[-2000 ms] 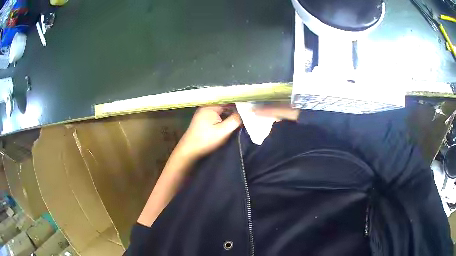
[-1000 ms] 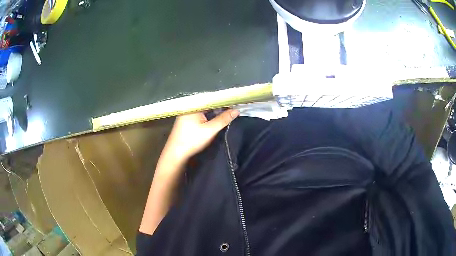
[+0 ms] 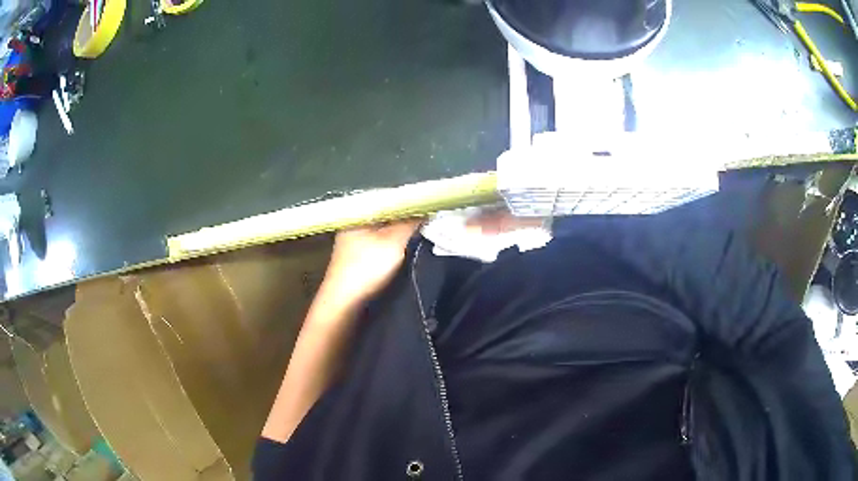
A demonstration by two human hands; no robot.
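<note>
A crumpled white tissue or cloth (image 3: 484, 237) lies against the top of the dark jacket (image 3: 564, 348), just below the bench edge. My left hand (image 3: 372, 256) is at the tissue's left side, its fingertips hidden at the bench edge, so its grip cannot be told. A small blurred part of my right hand (image 3: 500, 221) shows at the tissue; the rest is hidden, and its grip is unclear. The white housing (image 3: 611, 178) stands at the bench edge just above, its grille end overhanging. Its round black shell (image 3: 583, 23) is cut off by the top edge.
Yellow tape (image 3: 329, 216) runs along the front edge of the dark bench (image 3: 282, 113). A tape roll (image 3: 99, 26) is upper left, with blue items and clear plastic at far left. Yellow-handled pliers (image 3: 823, 61) are upper right. Cardboard (image 3: 141, 366) hangs below the bench.
The tissue, hanging as a point, then flattened at the edge, is now bunched lower. Part of my right hand shows again. The view has shifted, so the housing appears further left.
</note>
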